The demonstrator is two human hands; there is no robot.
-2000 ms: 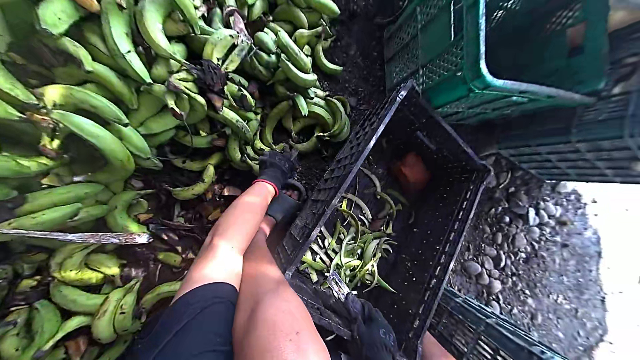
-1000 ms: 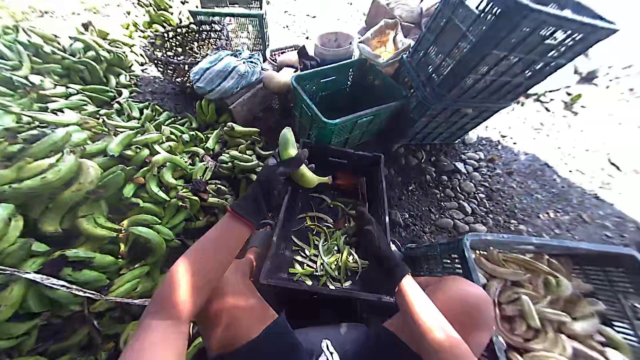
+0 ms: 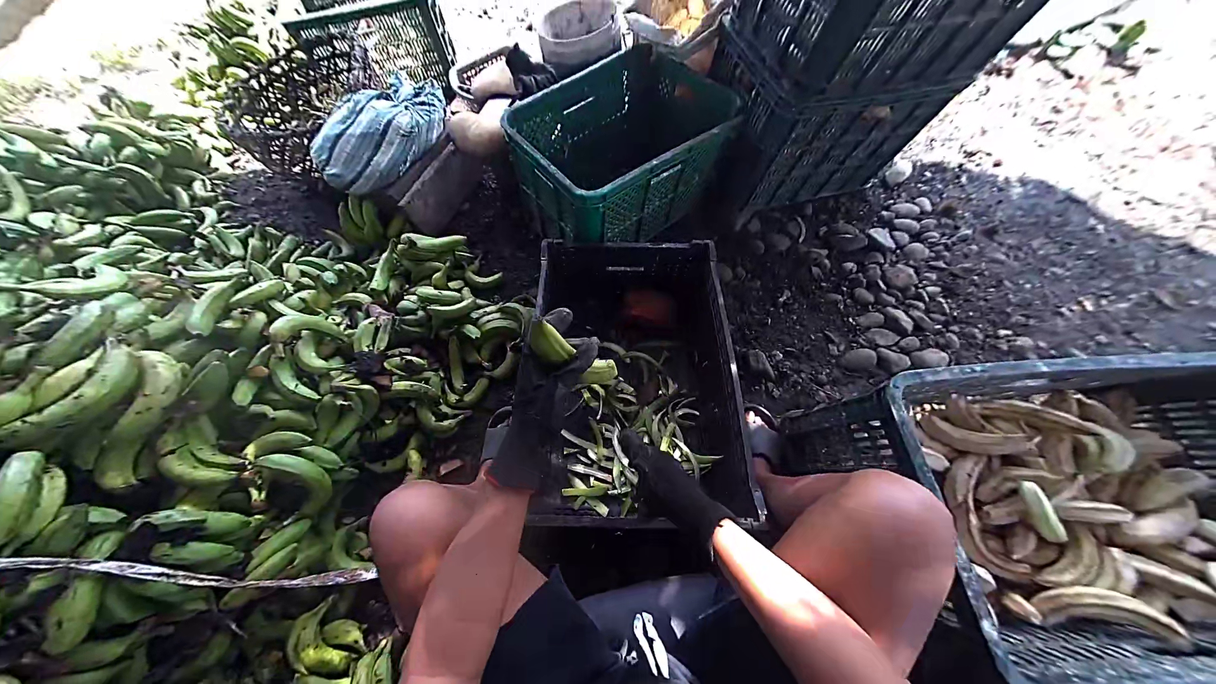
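Note:
A black plastic crate [image 3: 725, 380] stands between my feet, with green peel strips [image 3: 608, 456] in it and a reddish thing [image 3: 648, 310] at its far end. My left hand [image 3: 546, 389], in a dark glove, holds a green plantain [image 3: 551, 344] over the crate's left side; the glove hides its middle. My right hand [image 3: 665, 480], also in a dark glove, is low over the peel strips at the near right. Its fingers are bent; whether it holds anything cannot be told.
Green plantains [image 3: 304, 351] lie heaped at left. At right, a crate [image 3: 1045, 369] holds peeled plantains [image 3: 1073, 513]. Beyond the black crate stand a green crate [image 3: 608, 195] and stacked crates [image 3: 836, 114], with a tied woven sack [image 3: 380, 138] to the left. Stones [image 3: 893, 313] lie at right.
The view has swung widely. Two seconds ago my left hand was at the plantain heap; now it holds a plantain over the crate. Since one second ago, my right hand has moved lower, over the peel strips.

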